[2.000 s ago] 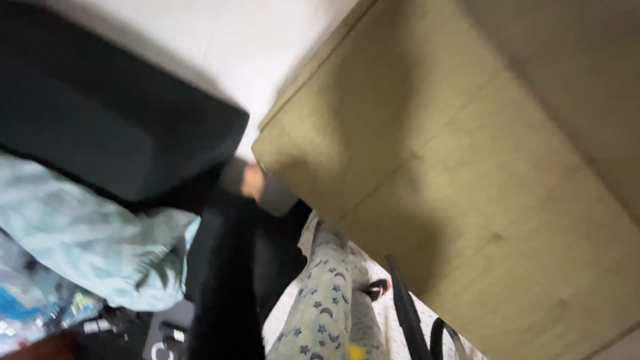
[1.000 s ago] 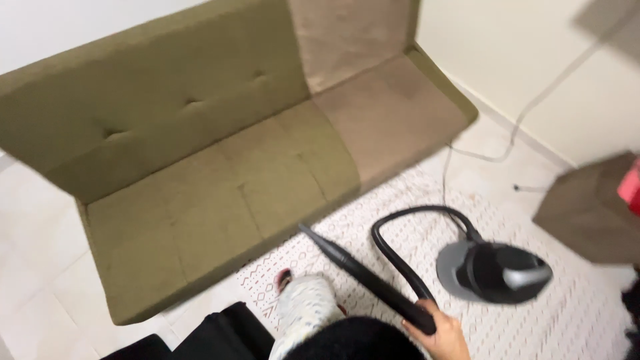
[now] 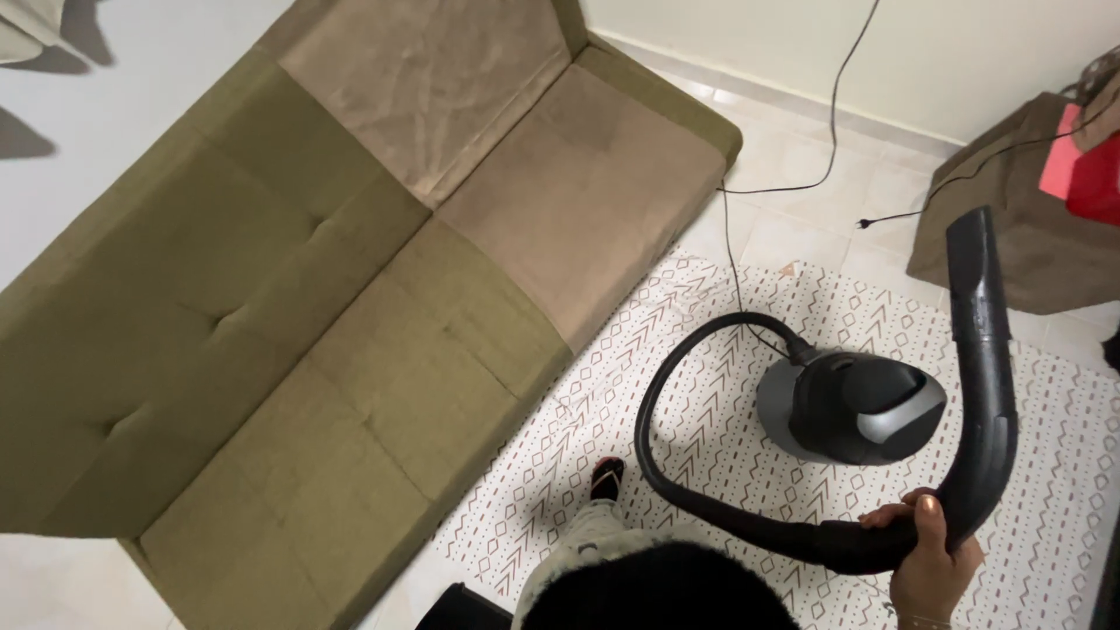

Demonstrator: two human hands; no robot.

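Observation:
My right hand (image 3: pixel 932 556) is closed around the curved black handle of a vacuum cleaner hose (image 3: pixel 989 429) at the lower right. From the handle, a flat crevice nozzle (image 3: pixel 971 249) points away from me, toward the top of the view. The black flexible hose loops left and back to the black and grey canister vacuum cleaner (image 3: pixel 862 407), which stands on a patterned rug. My left hand is out of view. A green and beige upholstered sofa bed (image 3: pixel 420 341) extends diagonally across the left and middle.
Beneath the vacuum lies the white patterned rug (image 3: pixel 700 376). A thin cord (image 3: pixel 836 105) runs from the wall side past the sofa corner. Another cord ends in a loose plug (image 3: pixel 864 224) beside a brown upholstered piece (image 3: pixel 1015 201) with a red item (image 3: pixel 1094 179) on it.
The nozzle, pointing toward the sofa one second ago, now points away from me at the right, and my right hand has moved right with the handle. The view has shifted greatly.

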